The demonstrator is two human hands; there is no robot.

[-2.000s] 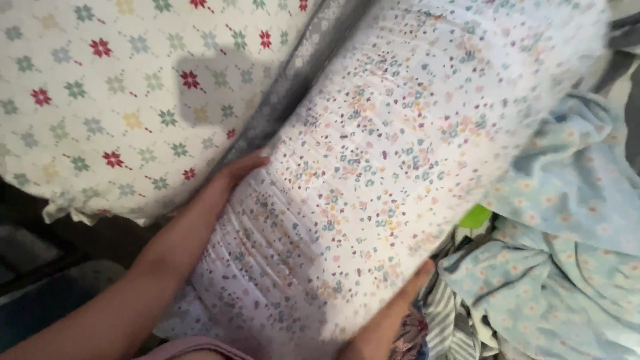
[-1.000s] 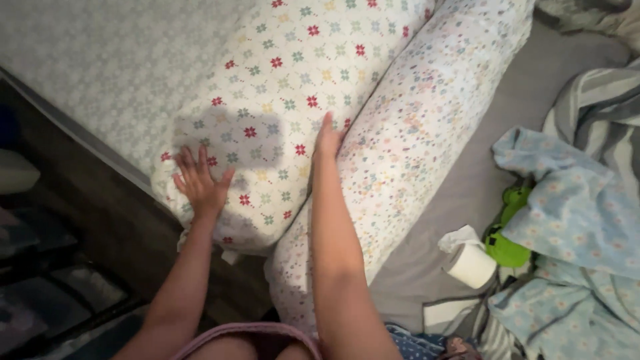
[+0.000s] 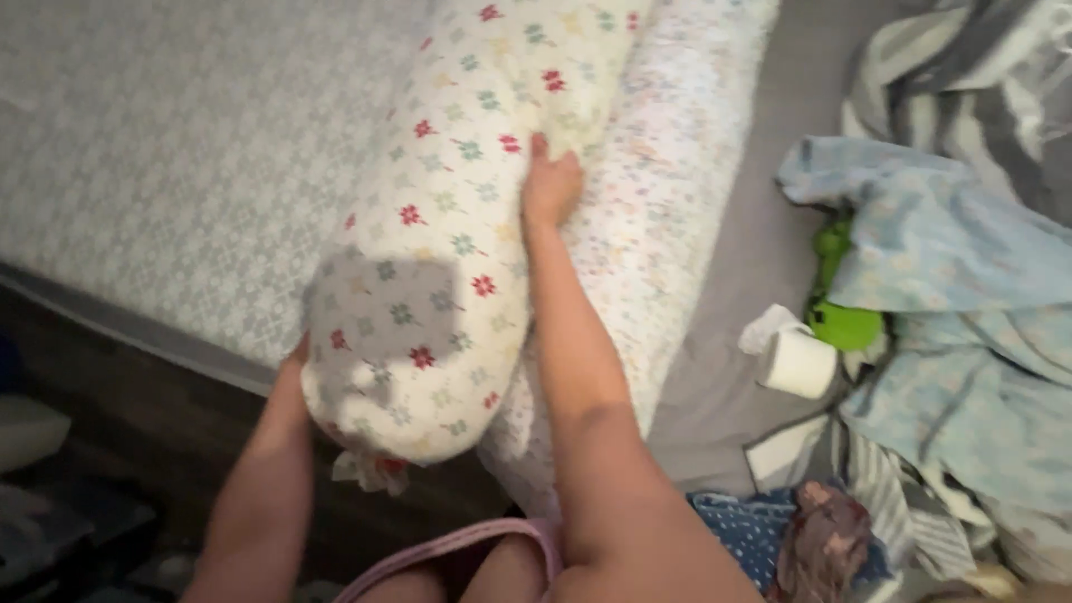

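Observation:
A long cream pillow with red and green star-like flowers (image 3: 444, 209) lies slanting across the bed, its rounded near end over the bed's edge. My right hand (image 3: 553, 186) presses on its right side, thumb up and fingers partly curled. At its left side near the bottom is my left hand (image 3: 300, 356), mostly hidden behind the pillow, so its fingers do not show. Beside it on the right, touching, lies a second long pillow in a white small-flowered cover (image 3: 670, 201). A gathered fabric tie (image 3: 368, 471) hangs from the cream pillow's near end.
A pale patterned mattress (image 3: 184, 159) spreads at left, above a dark floor (image 3: 126, 402). On the grey sheet (image 3: 712, 402) at right lie a white paper roll (image 3: 800, 364), a bright green object (image 3: 847, 325), a light blue flowered cloth (image 3: 938, 234) and a dark blue dotted cloth (image 3: 741, 523).
The flowered pillow, held between both hands two seconds ago, now lies on the bed. My left hand has gone from the top of the cream pillow to its left side.

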